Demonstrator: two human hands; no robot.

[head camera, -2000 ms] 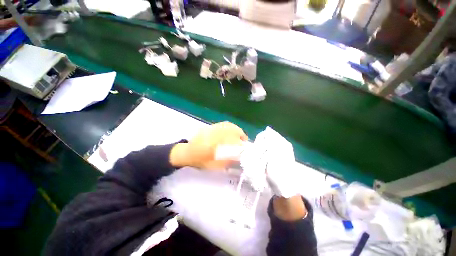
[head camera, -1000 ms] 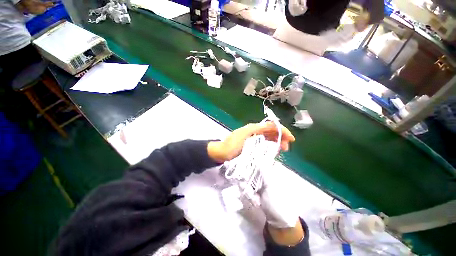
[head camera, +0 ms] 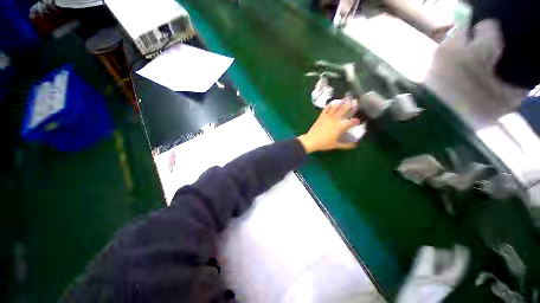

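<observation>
My bare left hand (head camera: 331,127) reaches over the green belt, its fingers curled over a white power adapter (head camera: 353,134). More adapters with cords lie just beyond it, one blurred white unit (head camera: 404,107) to its right. Another blurred group of adapters (head camera: 423,170) lies farther right on the belt. My gloved right hand (head camera: 435,275) is a blurred white shape over the belt at the bottom edge, partly cut off; its fingers and anything in it cannot be made out.
The white bench covering (head camera: 266,237) runs beside the green belt (head camera: 367,195). A paper sheet (head camera: 186,67) lies on the black bench top by a white vented box (head camera: 151,23). A blue crate (head camera: 68,112) stands at left. Another person's blurred arm (head camera: 473,71) is across the belt.
The view has swung right and down. My left hand has left the corded bundle and moved out to the adapters on the belt. My right hand has moved to the bottom right.
</observation>
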